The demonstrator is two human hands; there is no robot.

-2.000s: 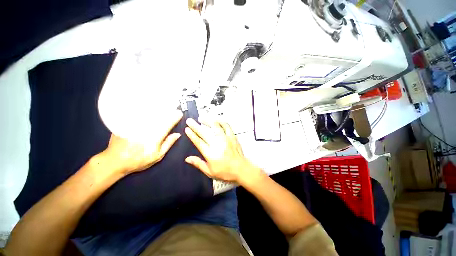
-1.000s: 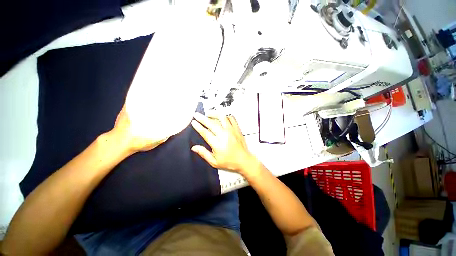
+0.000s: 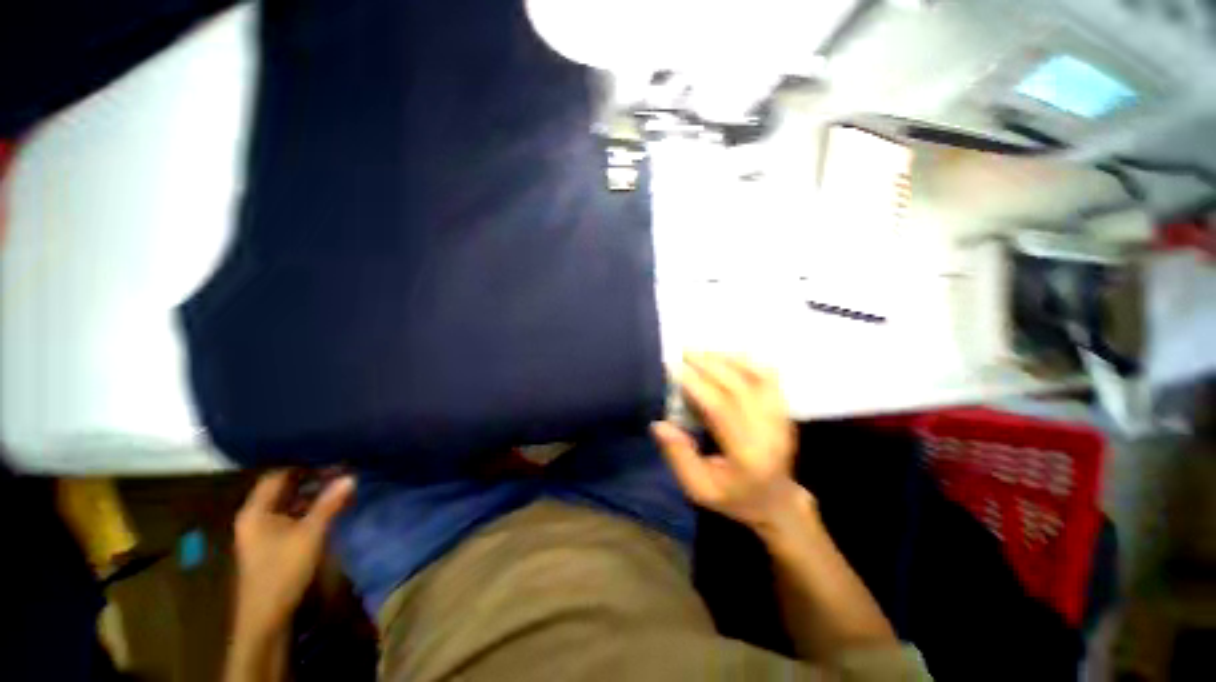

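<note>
The dark navy fabric panel (image 3: 440, 253) lies flat on the white machine table, its straight right edge running down from the presser foot (image 3: 623, 160). The foot is at the panel's upper right. My right hand (image 3: 734, 433) is at the panel's lower right corner over the table's front edge, fingers apart, thumb tip beside the fabric. My left hand (image 3: 291, 526) is below the table's front edge at the panel's lower left. Its fingertips are blurred and partly hidden near the fabric, so a grip cannot be made out. The view is blurred.
The white machine head (image 3: 707, 27) is at the top. A flat thin rectangle (image 3: 860, 193) lies on the machine bed. A red slotted basket (image 3: 1027, 486) stands at right, with dark cloth (image 3: 854, 533) beside it. More dark fabric (image 3: 94, 47) is at top left.
The view has shifted. My left hand has left the panel's top and moved below the front edge. My right hand has moved from near the needle to the front corner. The panel shows beside the foot.
</note>
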